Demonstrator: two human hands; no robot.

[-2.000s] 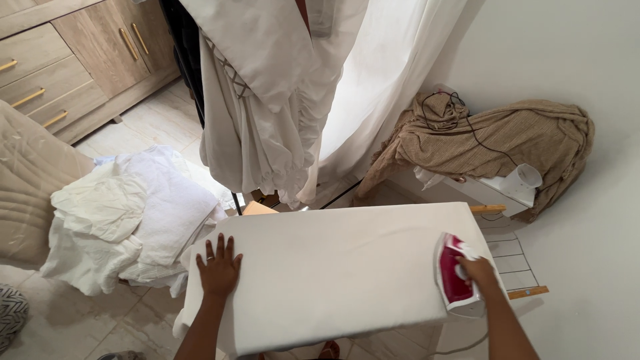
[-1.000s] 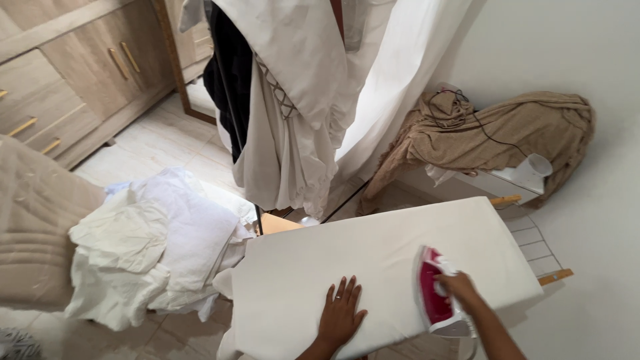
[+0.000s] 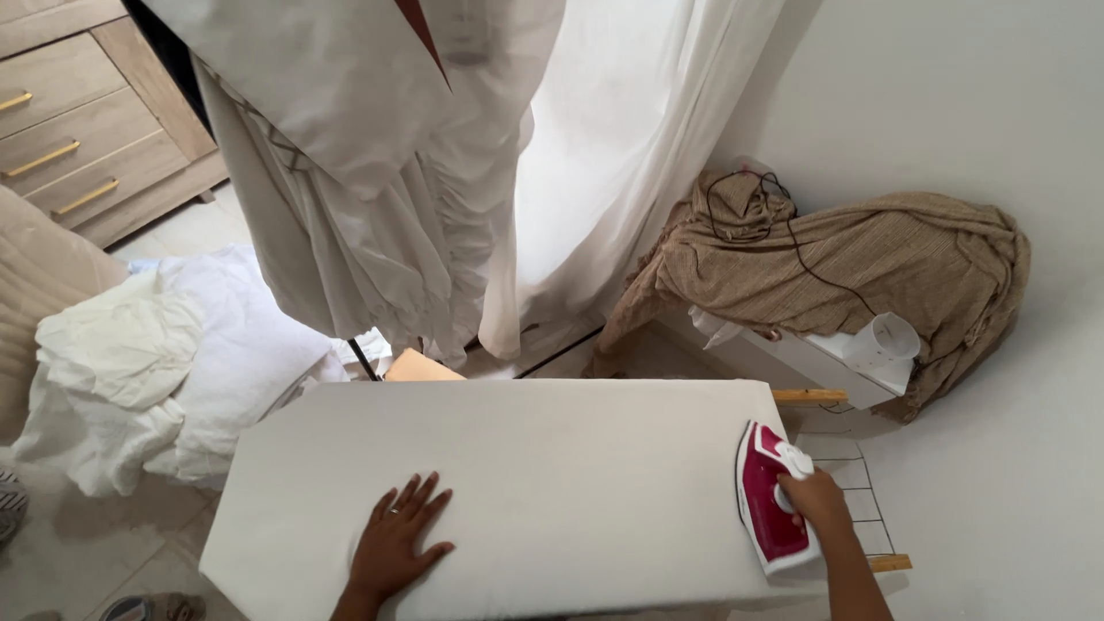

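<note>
A white cloth [image 3: 561,483] covers the ironing board, lying mostly smooth over its top. My left hand [image 3: 401,543] rests palm down on this cloth, left of the board's middle, fingers spread and a ring on one finger. At the right end, my right hand [image 3: 811,500] grips the handle of a magenta and white clothes iron [image 3: 772,500]. The iron lies on the cloth, its pointed tip toward the far edge. Its cord cannot be made out.
White garments [image 3: 345,172] hang just beyond the board, beside a sheer white curtain [image 3: 604,129]. Crumpled white laundry [image 3: 112,345] is heaped at left. At right, a brown cloth [image 3: 906,259] drapes over furniture bearing a white plastic cup [image 3: 884,341]. A wooden drawer unit [image 3: 78,129] stands far left.
Between the last earlier frame and now, my right hand has moved the iron toward the board's right end. My left hand has shifted left along the cloth. The view has also swung.
</note>
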